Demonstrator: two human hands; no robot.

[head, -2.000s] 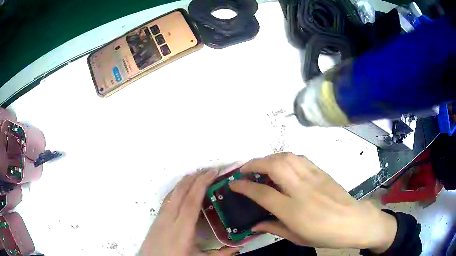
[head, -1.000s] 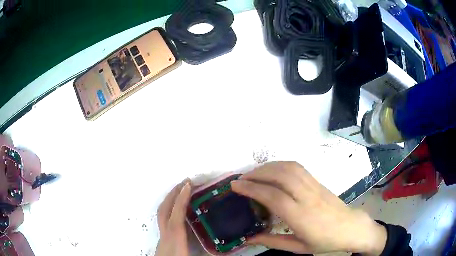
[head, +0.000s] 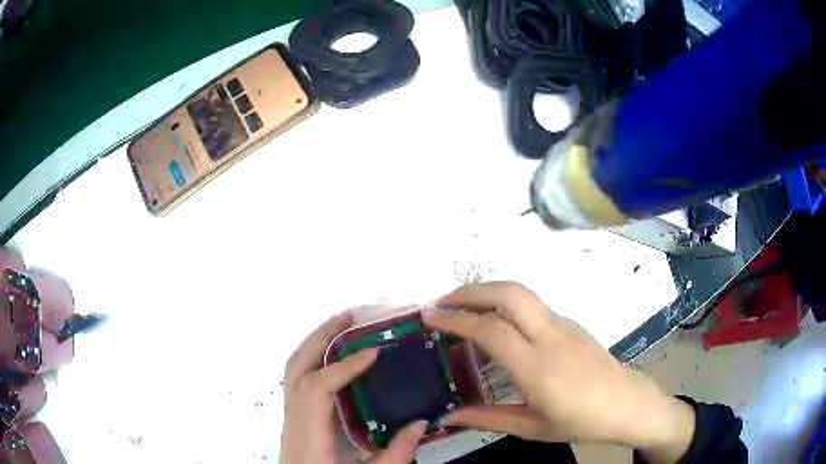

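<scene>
A pink housing (head: pixel 341 419) lies open side up at the near edge of the table. Inside it sits a green circuit board (head: pixel 360 399) with a black square block (head: pixel 408 382) in its middle. My left hand (head: pixel 317 399) holds the housing's left side, with fingers over the board's edge and block. My right hand (head: pixel 552 376) is at the right side, fingertips on the board's upper and lower right edges. The blue electric screwdriver (head: pixel 697 118) hangs at the right, its bit pointing left, held by neither hand.
A lit smartphone (head: pixel 217 127) lies at upper left. Black rings (head: pixel 385 77) are stacked beside it, with more black frames (head: pixel 525 118) at the top right. Other pink housings (head: pixel 56 304) stand at the left edge. A red object (head: pixel 756 313) is beyond the table at right.
The board and block have turned inside the housing, and my left fingers have come over them. The screwdriver swung right, then back left over the table.
</scene>
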